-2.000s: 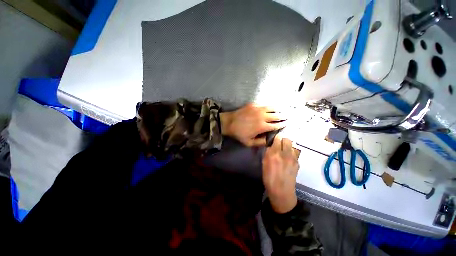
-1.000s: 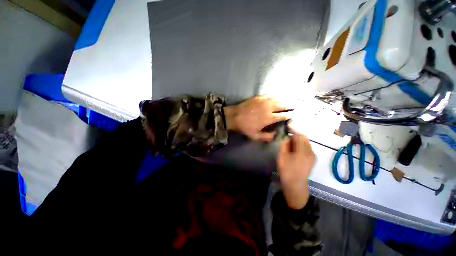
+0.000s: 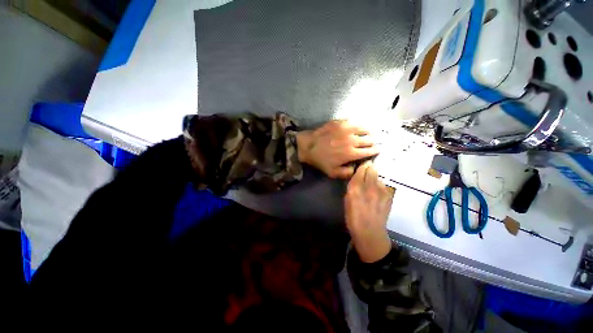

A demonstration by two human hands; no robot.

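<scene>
A large grey fabric panel (image 3: 286, 58) lies flat on the table, left of the sewing machine head, and runs under my left forearm towards my lap. My left hand (image 3: 338, 148) lies palm down on the panel's right part, fingers pointing to the needle area. My right hand (image 3: 368, 203) is just below it, fingertips bent and pinched on the dark fabric edge, touching the left fingertips. What lies between the fingertips is mostly hidden. The presser foot and needle area is washed out by the lamp.
The white sewing machine (image 3: 500, 71) with a blue stripe stands at the right. Scissors with blue handles (image 3: 457, 211), a small black object (image 3: 525, 192) and a brown patch (image 3: 512, 225) lie on the table (image 3: 455, 250). Pale grey cut pieces (image 3: 55, 188) hang over a blue bin at left.
The panel first slid towards the body, its top edge leaving view, and now shows a little more at the top. My right hand moved away to the right, then back against my left fingertips.
</scene>
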